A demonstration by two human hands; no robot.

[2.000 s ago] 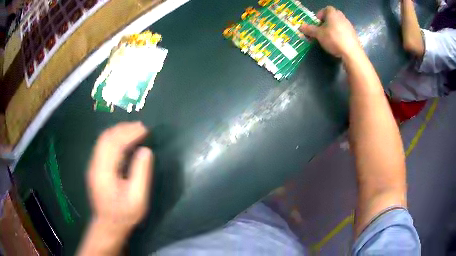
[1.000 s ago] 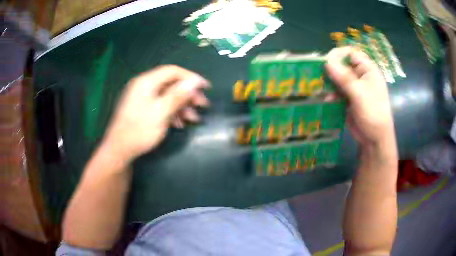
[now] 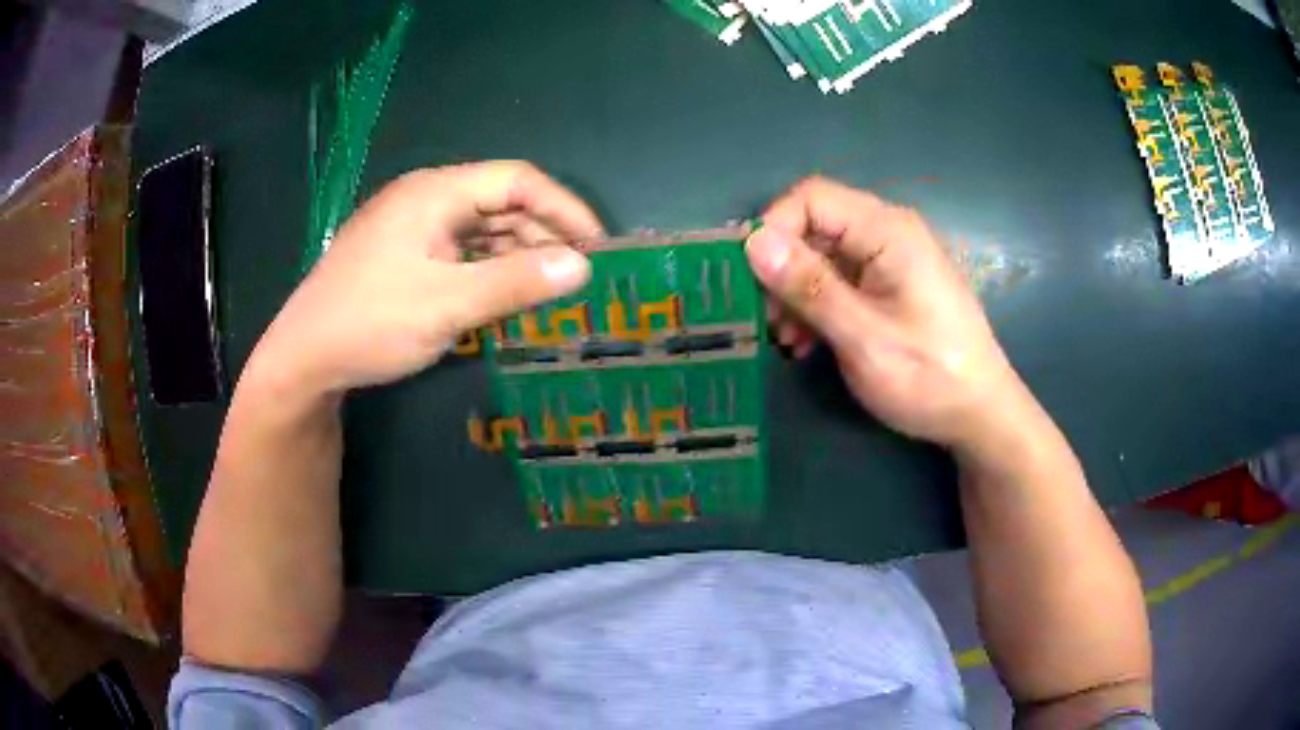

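A green PCB panel (image 3: 642, 385) with three joined rows, dark slots between them and orange hooks is held in front of me. My left hand (image 3: 428, 278) grips its upper left corner, with the thumb on top. My right hand (image 3: 870, 300) pinches its upper right corner between thumb and fingers. Some orange hooks stick out past the panel's left edge. The fingers under the panel are partly hidden.
Thin green waste rails (image 3: 347, 136) lie at the upper left, near a black smartphone (image 3: 180, 278). An orange plastic-wrapped carton (image 3: 89, 385) stands at the left. Stacked separated strips (image 3: 870, 36) lie at the far edge. A three-row panel (image 3: 1195, 171) lies at the right.
The panel has come from the right to in front of me. My left hand was empty and now grips the panel too. My right hand has moved left with it.
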